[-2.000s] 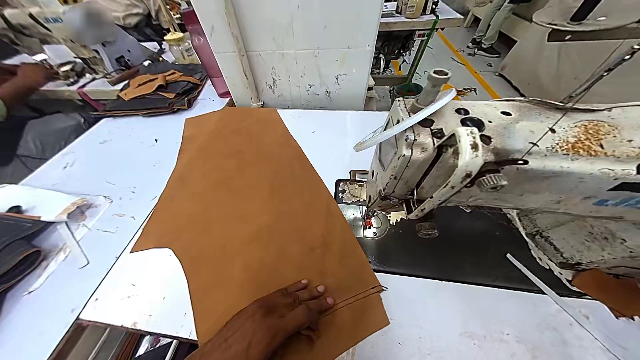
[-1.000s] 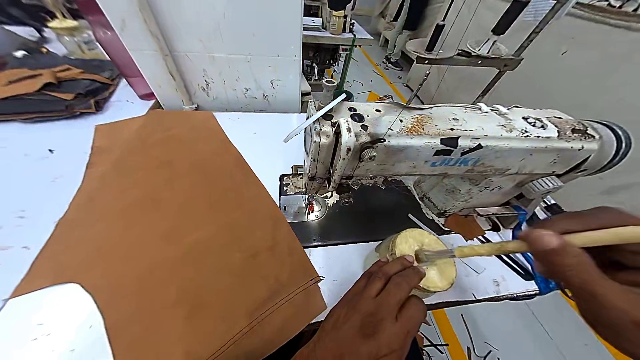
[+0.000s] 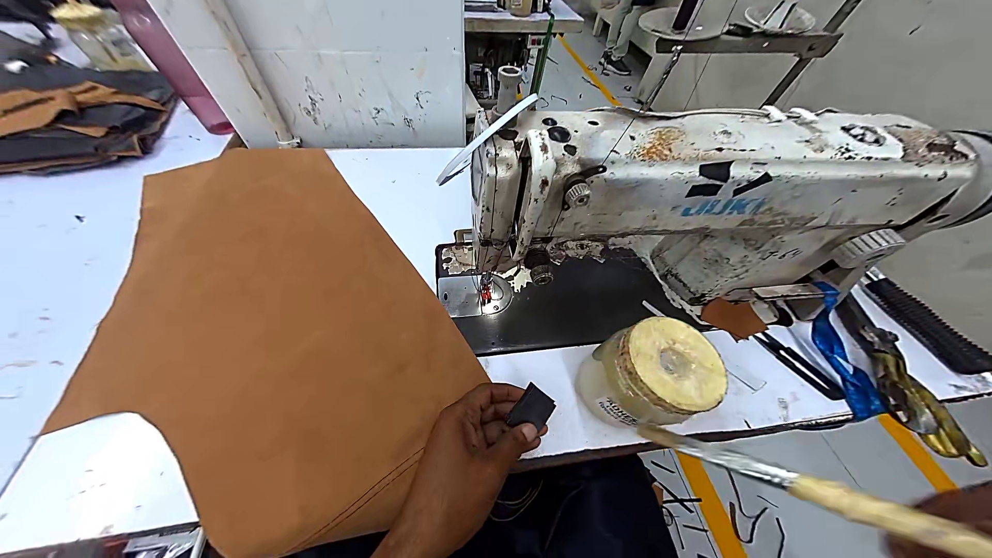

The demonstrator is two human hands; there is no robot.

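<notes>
Between the thumb and fingers of my left hand is a small black piece of material. The hand lies over the right edge of a large brown leather panel, which has a stitched line near its lower edge. At the lower right, my right hand, partly cut off by the frame, holds a brush by its light handle. The bristles are close to the front of a jar of adhesive with a crusted, pale yellow top. Behind the jar is a Juki sewing machine.
Scissors with a blue ribbon lie on the right of the white table, beside a black comb-like strip. A brown scrap rests under the machine. Stacked leather pieces and a pink bottle are at upper left.
My left hand has left the jar and now holds the black piece. My right hand has drawn the brush off the jar's top, toward the lower right.
</notes>
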